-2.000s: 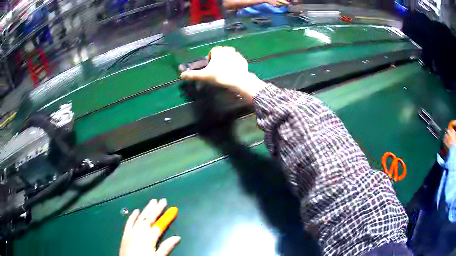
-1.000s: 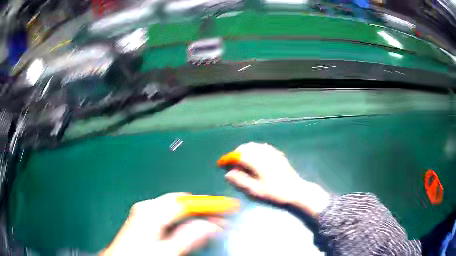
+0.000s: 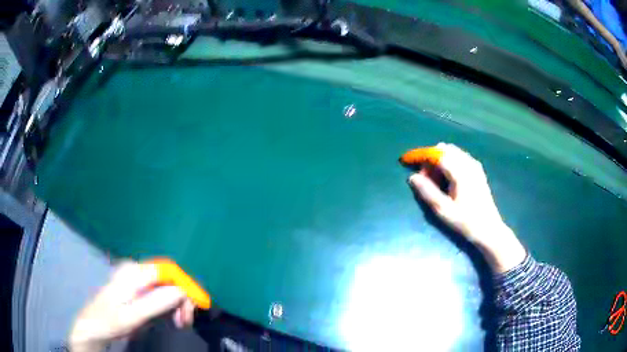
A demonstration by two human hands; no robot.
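Note:
My left hand (image 3: 137, 302) is at the lower left, at the near edge of the green bench top (image 3: 240, 158), with an orange cot on the index finger. Its fingertips are beside dark strands (image 3: 237, 335), perhaps the black cable bundle, along that edge; blur hides whether it grips any. My right hand (image 3: 464, 196) is low over the bench at the right, palm down, with an orange cot on the index finger. Its thumb and index finger are apart and nothing shows between them.
Orange-handled scissors (image 3: 617, 315) lie at the far right edge. Dark cabled machinery (image 3: 172, 34) stands at the upper left. A dark rail (image 3: 474, 58) runs along the bench's far side, with the green conveyor beyond. A bright glare covers the lower middle of the bench.
The view has swung left and down. My right hand has come back from a metal fixture on the conveyor, which is now out of view. My left hand has moved to the bench's near edge.

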